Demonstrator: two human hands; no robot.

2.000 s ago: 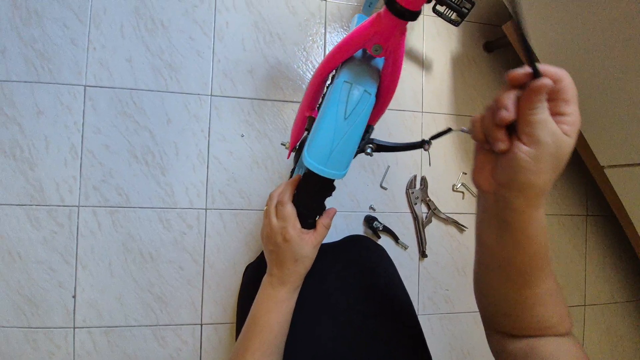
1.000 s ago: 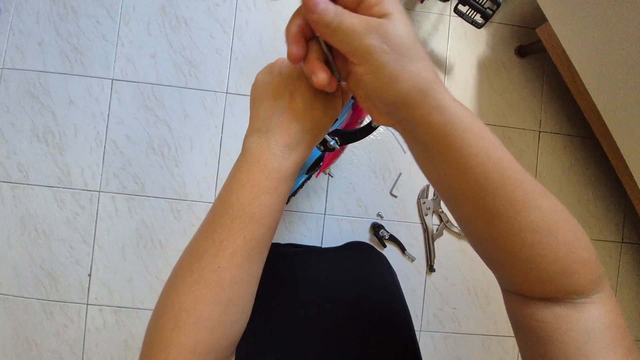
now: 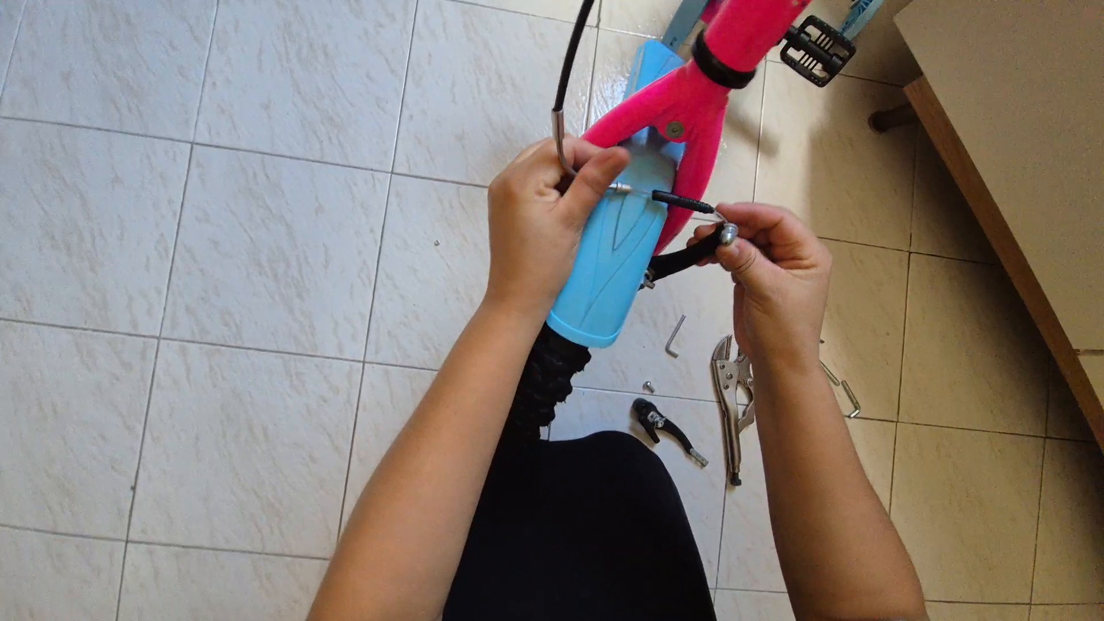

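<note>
My left hand (image 3: pixel 552 207) grips the metal noodle (image 3: pixel 559 138) of a bicycle brake cable, over the light-blue plastic mudguard (image 3: pixel 614 259). From the noodle the cable runs through a black rubber boot (image 3: pixel 681 201) to the tip of a black V-brake arm (image 3: pixel 690 257). My right hand (image 3: pixel 768 259) pinches that tip, with a silver cable anchor bolt (image 3: pixel 729 233) between thumb and fingers. The pink fork (image 3: pixel 707 138) straddles the mudguard, and the knobby black tire (image 3: pixel 543 379) shows below it.
On the tiled floor lie an L-shaped hex key (image 3: pixel 675 336), a small bolt (image 3: pixel 649 386), a detached black brake arm (image 3: pixel 668 429), locking pliers (image 3: pixel 731 405) and more hex keys (image 3: pixel 849 397). A black pedal (image 3: pixel 817 52) is at the top. Wood-edged furniture (image 3: pixel 992 198) stands at right.
My left hand has moved from the tire, where it was two seconds ago, to the noodle. My right hand has come down to the brake arm's tip. The hands have moved apart since one second ago.
</note>
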